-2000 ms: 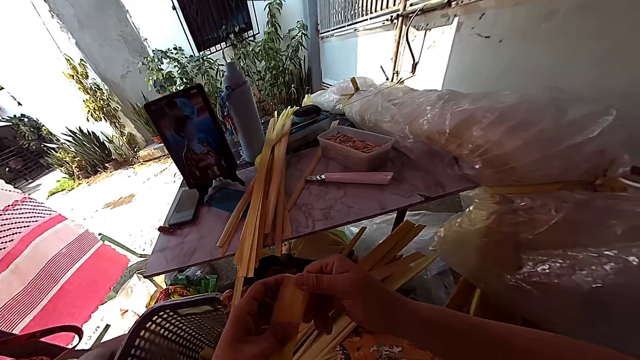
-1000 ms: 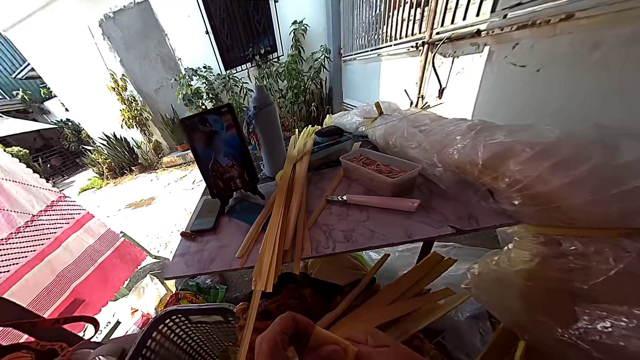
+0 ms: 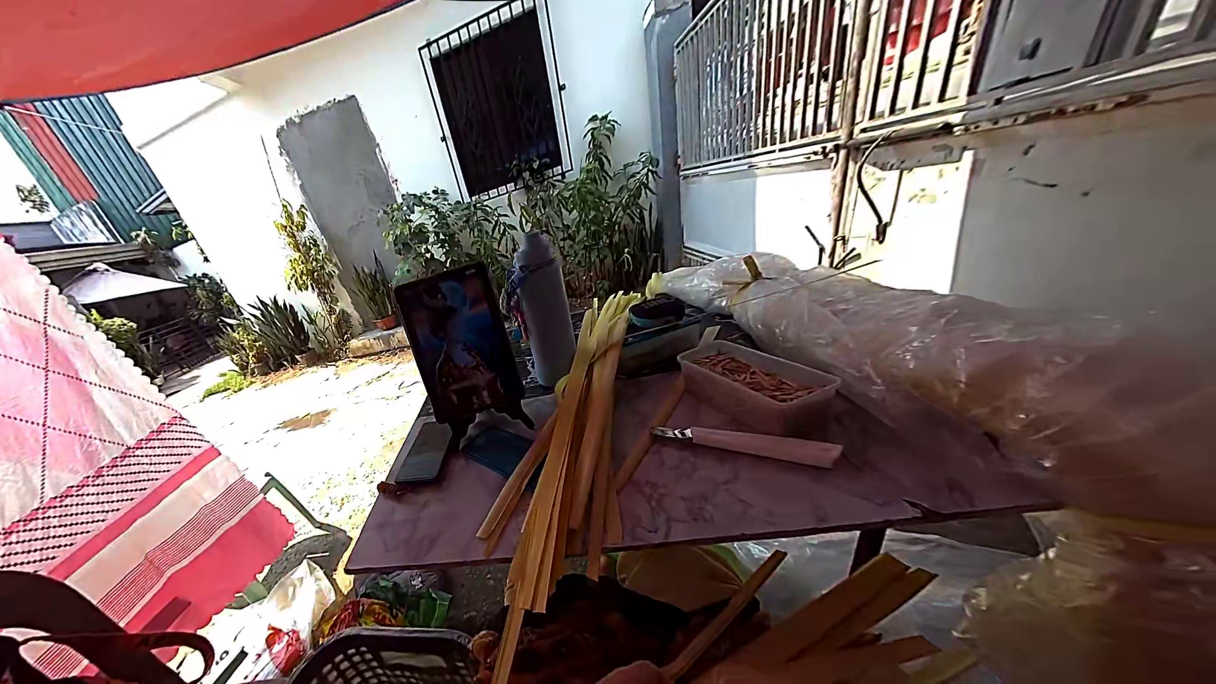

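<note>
Only a sliver of one of my hands [image 3: 638,674] shows at the bottom edge, beside a narrow leaf strip [image 3: 727,616]; which hand it is and what it holds cannot be told. Wider cut leaf strips [image 3: 836,613] fan out to its right. Farther forward, a bundle of long pale leaf strips [image 3: 579,427] lies over the front edge of the marble-patterned table [image 3: 741,503], its ends hanging down. A knife with a pale pink handle [image 3: 765,446] rests right of the bundle, in front of a plastic tub [image 3: 760,404] of small reddish-brown pieces.
A tablet on a stand [image 3: 461,342], a phone [image 3: 425,452] and a grey bottle [image 3: 546,309] stand or lie at the table's left. Large plastic-wrapped bundles [image 3: 912,370] fill the right. A dark plastic basket [image 3: 380,655] is below, left of a dark patterned cloth.
Both hands, seen together around a leaf piece two seconds ago, have dropped almost wholly out of view. The view has tilted up. The knife, tub and long strips stay in place on the table.
</note>
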